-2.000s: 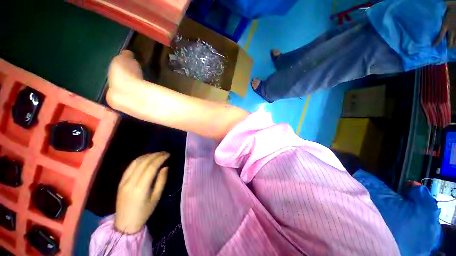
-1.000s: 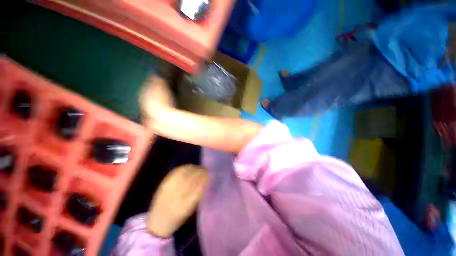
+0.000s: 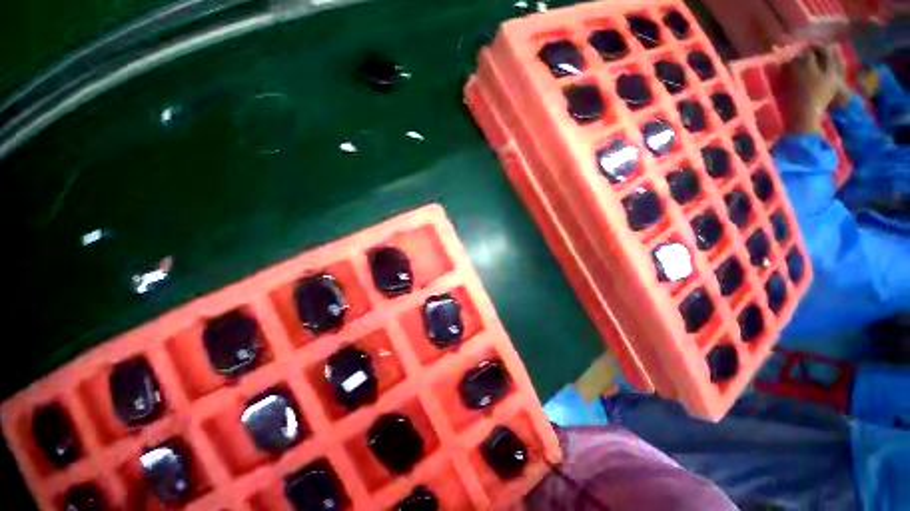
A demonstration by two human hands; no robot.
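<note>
A coral-red foam tray (image 3: 461, 261) lies in front of me at the lower left, cut off by the bottom edge. Its pockets hold black glossy watch bodies (image 3: 396, 442), one in each visible pocket; one shows a small white rectangle (image 3: 354, 380). A stack of coral trays (image 3: 559, 225) stands to the right, its top tray filled with watch bodies (image 3: 644, 210). One of these has a bright white face (image 3: 674, 261). Part of my pink sleeve (image 3: 629, 474) shows at the bottom. My left hand and my right hand are out of the picture.
A loose black piece (image 3: 382, 72) lies on the dark green surface beyond the tray. Small white marks or scraps (image 3: 153, 276) are there too. A curved metal rail (image 3: 120, 65) runs at the upper left. People in blue (image 3: 843, 240) are at the right, one with a hand (image 3: 818, 80) at red trays.
The view has swung from my arms and the floor to the bench. Both of my hands have left the picture. More of the tray and the tray stack now shows.
</note>
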